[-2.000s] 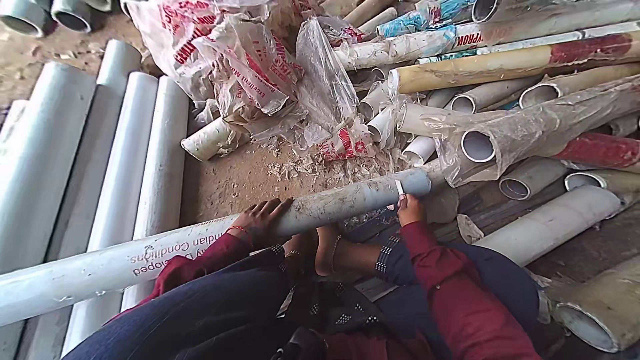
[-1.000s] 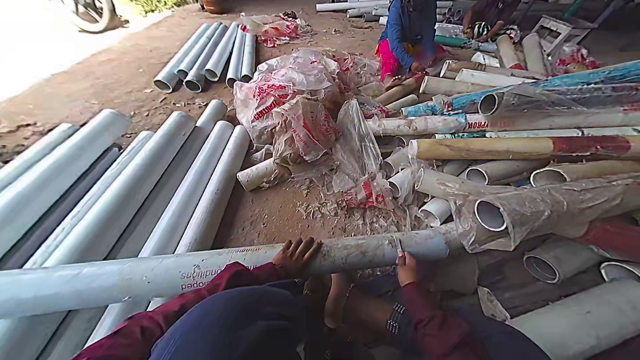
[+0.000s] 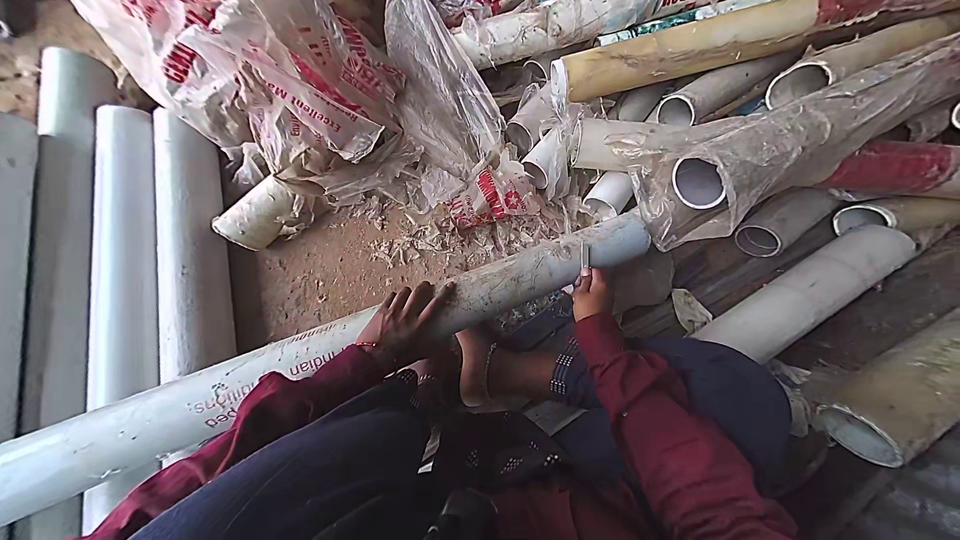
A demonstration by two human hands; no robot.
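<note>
A long pale plastic pipe lies slantwise across my lap, its right end bluish and its left part bearing red print. My left hand rests over the pipe near its middle, fingers spread on the upper side. Close to the right end, my right hand grips a small flat metal blade, which stands upright against the pipe's surface. The underside of the pipe, and my left thumb, are hidden.
Several grey-white pipes lie side by side at left. Crumpled printed plastic wrap and a short pipe piece lie ahead among shavings. At right is a pile of pipes, one a yellowish pipe, some wrapped in clear film.
The view has tilted down from one second ago, when other people showed at the top. My left hand stays on the pipe and the blade stays in my right hand near its right end.
</note>
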